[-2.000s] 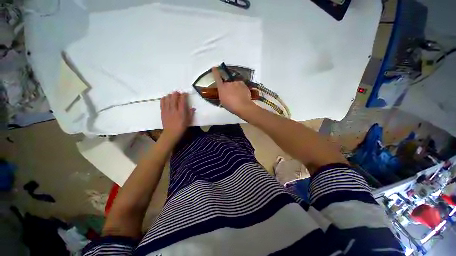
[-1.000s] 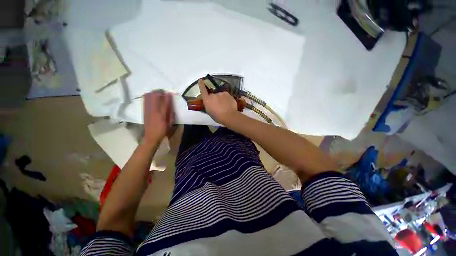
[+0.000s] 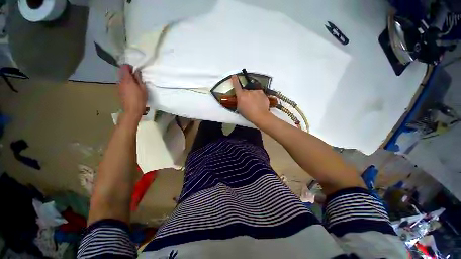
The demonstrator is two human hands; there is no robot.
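Note:
A white garment piece [image 3: 202, 50] lies across the white table, with a raised seam line [image 3: 179, 89] running from my left hand to the iron's tip. My left hand [image 3: 132, 91] grips the cloth's left end at the table's left edge, and the cloth is gathered there. My right hand [image 3: 251, 103] holds the steam iron [image 3: 226, 94] by its brown-orange handle, index finger pointing forward. The iron rests on the cloth near the table's near edge, tip to the left. A cream facing [image 3: 151, 43] lies folded beyond my left hand.
Black thread snips [image 3: 336, 33] lie at the far right. A second iron [image 3: 400, 40] sits on a dark pad. The iron hose [image 3: 293, 109] curls right. A white thread cone [image 3: 38, 7] is at far left. Pale cloth [image 3: 157, 146] hangs below the table edge, above something red [image 3: 143, 189].
My left hand has moved left to the cloth's end and taken hold of it, pulling up gathers. The view has shifted left, bringing the thread cone into sight. My right hand stays on the iron.

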